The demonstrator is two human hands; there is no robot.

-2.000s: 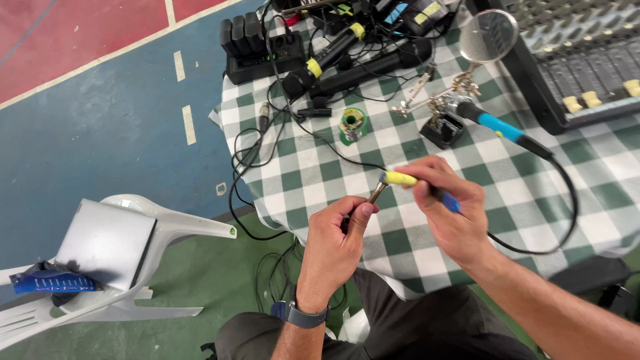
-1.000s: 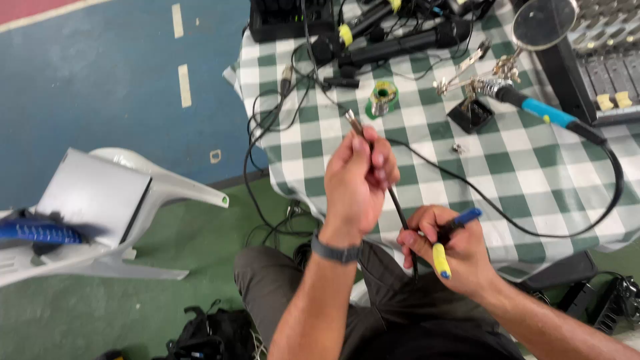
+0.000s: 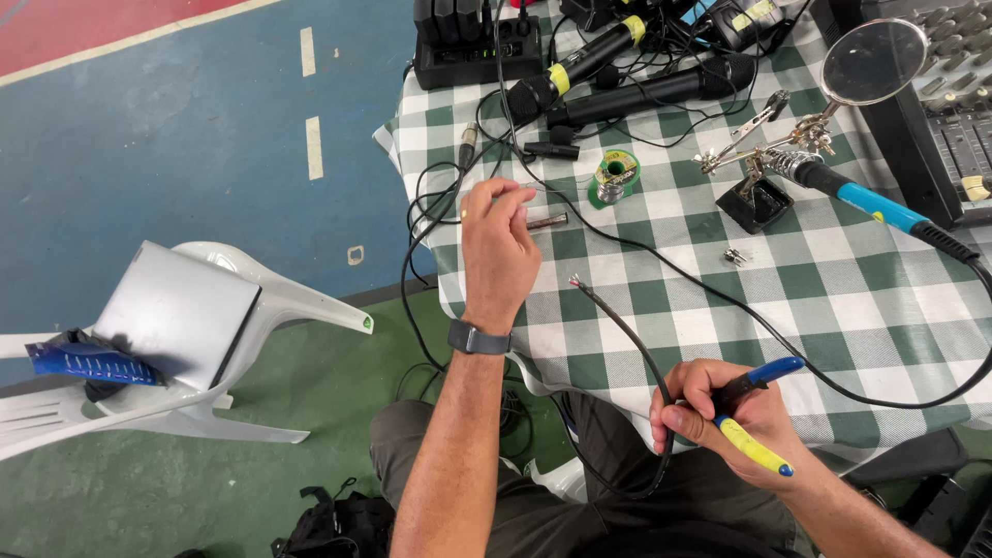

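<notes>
My right hand (image 3: pixel 725 418) grips a black cable (image 3: pixel 637 341) between thumb and fingers, with blue-and-yellow handled pliers or cutters (image 3: pixel 748 446) held across the palm. The cable's stripped end, with thin reddish and bare wires, points up over the checkered cloth. My left hand (image 3: pixel 500 248) is over the table's left part, fingers bent, beside a metal connector shell (image 3: pixel 547 222) lying on the cloth; whether the fingertips touch it is unclear. A solder spool (image 3: pixel 612 180) stands just beyond. Small metal connector parts (image 3: pixel 735 256) lie further right.
A soldering iron (image 3: pixel 883 207) rests in a helping-hands stand (image 3: pixel 756 203) with a magnifier (image 3: pixel 874 62). Wireless microphones (image 3: pixel 659 99), a charger or power strip (image 3: pixel 477 62) and tangled cables lie at the back, a mixing console (image 3: pixel 957 147) at right. A white plastic chair (image 3: pixel 271 291) holds a laptop (image 3: pixel 182 310).
My left hand has let go of the metal connector shell, which now lies on the cloth, and has moved away from the cable. My right hand still holds the cable and the tool.
</notes>
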